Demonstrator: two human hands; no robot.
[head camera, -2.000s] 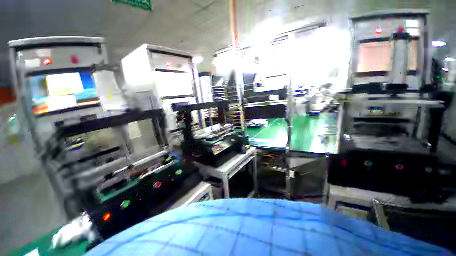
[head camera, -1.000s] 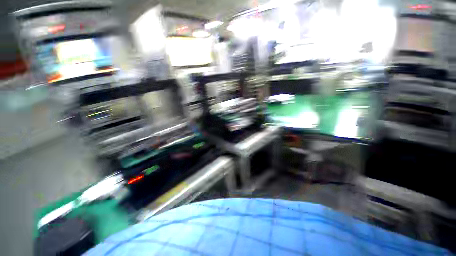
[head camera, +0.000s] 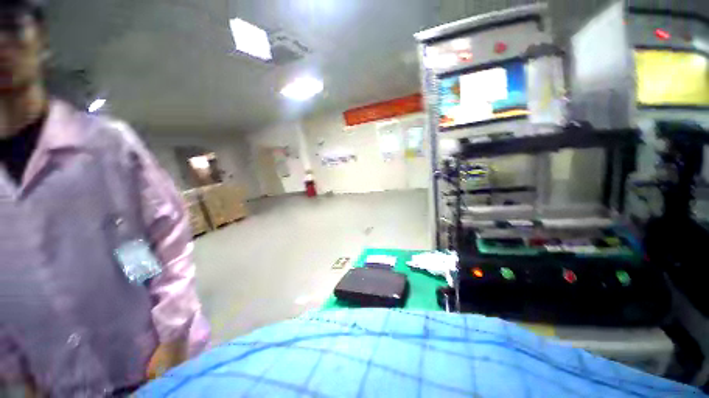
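Neither of my hands is in the picture; only my blue checked clothing shows along the bottom. Nearest in front, a dark flat case (head camera: 372, 286) lies on a green mat (head camera: 424, 294). A small white sheet (head camera: 381, 260) lies behind the case. A loose white heap (head camera: 435, 263) lies to its right, beside the test fixture (head camera: 544, 289). The fixture is a black box with lit red, orange and green buttons and a black frame above. A board with mixed parts (head camera: 556, 243) sits in the fixture.
A person in a pinkish work coat (head camera: 93, 249) stands close at the left. A bright monitor (head camera: 483, 95) is above the fixture. Another station with a yellow screen (head camera: 672, 76) is at the right edge. Stacked cartons (head camera: 221, 205) stand on the grey floor farther back.
The view has swung left. The fixture, green mat and dark case now appear farther right, and the person at the left has come into view. The far green bench has left the picture.
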